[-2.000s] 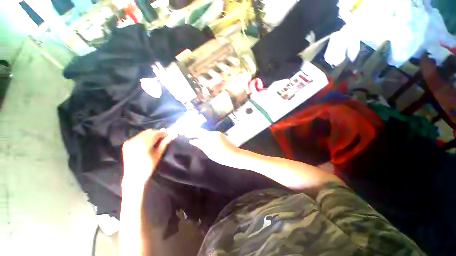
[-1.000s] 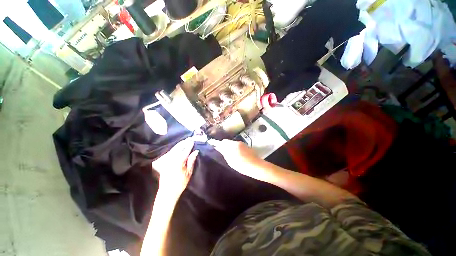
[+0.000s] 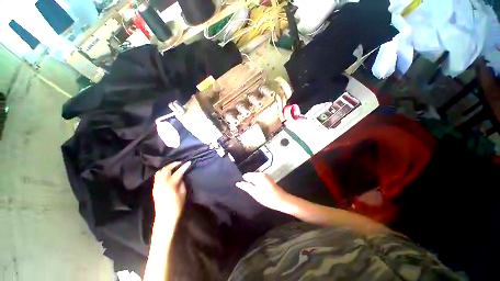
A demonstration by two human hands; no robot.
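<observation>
Dark cloth (image 3: 212,184) lies under the presser foot area (image 3: 219,150) of a tan-brown overlock machine (image 3: 246,112) and spreads towards me, bluish under the lamp. My left hand (image 3: 169,189) is left of the needle area, its fingertips on a fold of the cloth. My right hand (image 3: 266,192) is below the machine's front, fingertips at the cloth's right edge. Both hands are a little away from the foot. The fingertips' exact grip is partly hidden by glare and blur. The white lamp head (image 3: 168,134) shines beside the needle.
A large black garment heap (image 3: 118,115) lies left of and behind the machine. The white machine bed (image 3: 342,123) carries a green band (image 3: 299,140) and a red-and-white roll (image 3: 292,112). A red plastic bag (image 3: 408,145) is on the right. Dark thread cones (image 3: 154,23) stand behind.
My hands have moved apart and back from the needle area, the right towards me and the left down and left. More flat bluish cloth and the dark machine plate show between them.
</observation>
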